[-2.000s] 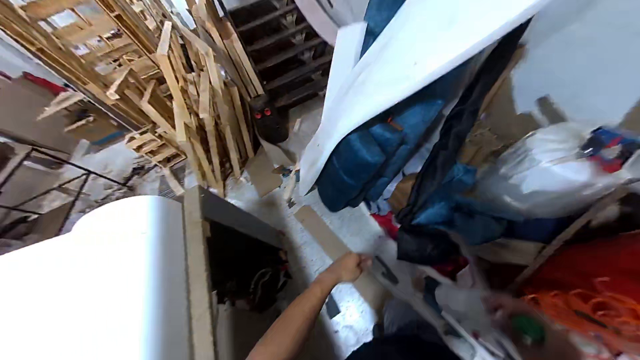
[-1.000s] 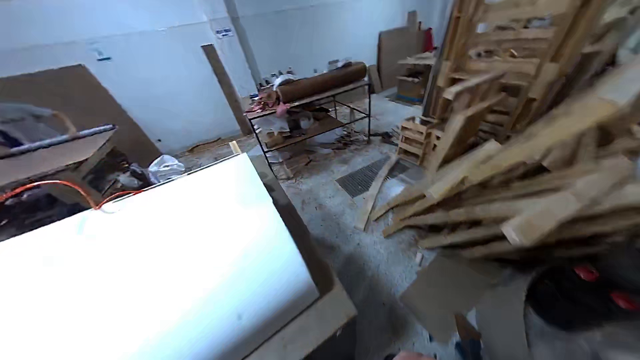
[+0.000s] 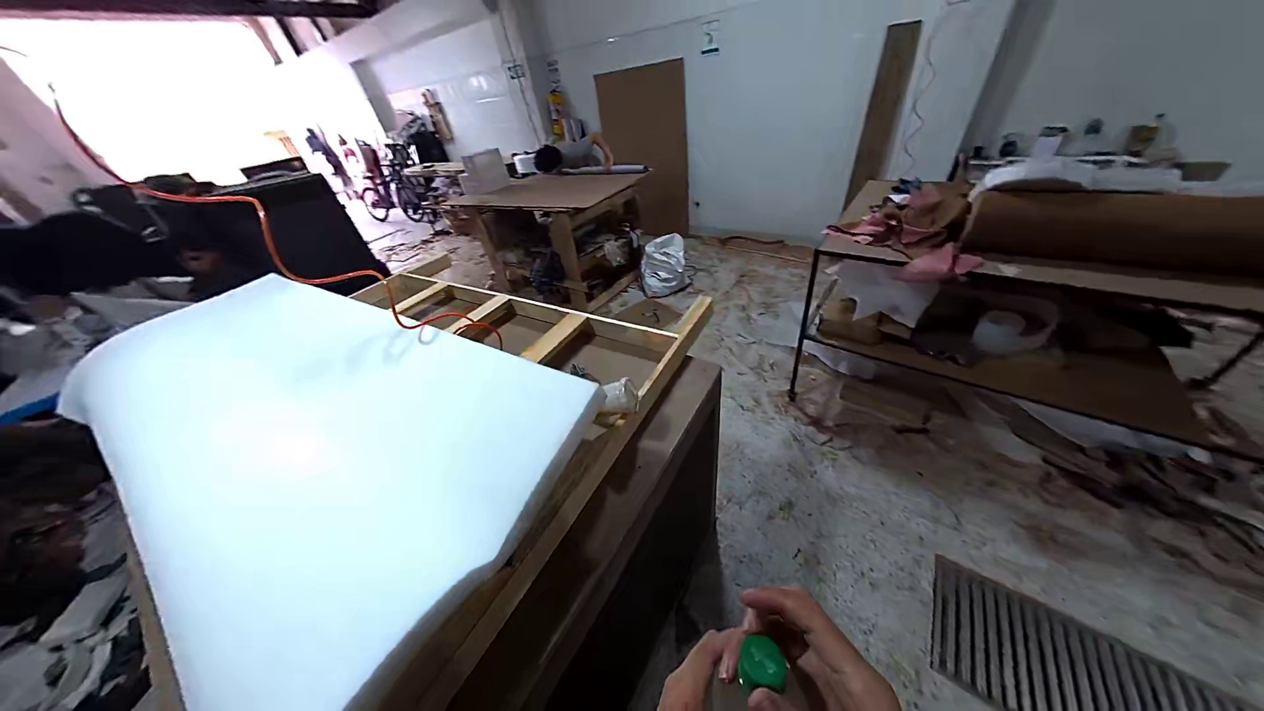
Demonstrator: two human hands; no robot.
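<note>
At the bottom of the head view, my left hand [image 3: 694, 673] and my right hand [image 3: 834, 657] are together around a small green object [image 3: 762, 664]. The fingers of both hands touch its sides; its underside is hidden. To the left of my hands, a large sheet of white foam or padding [image 3: 326, 444] lies over a wooden frame [image 3: 558, 339] on a brown workbench [image 3: 681, 410]. The near end of the frame is under the sheet. A whitish roll [image 3: 620, 396] sits by the sheet's right corner, inside the frame. An orange air hose [image 3: 267, 232] runs across the frame.
A metal-legged table [image 3: 812, 296] with a brown roll [image 3: 1116, 232] and pink scraps stands on the right. Farther back are a wooden worktable [image 3: 553, 193] and a white sack [image 3: 664, 265]. A floor grate [image 3: 1066, 632] lies at the lower right, with scraps strewn on the floor.
The view has swung far left, from the wood pile toward the benches. Two seconds ago my left hand was apart, by a long strip, with a blurred green thing at the far right; now my hands are together.
</note>
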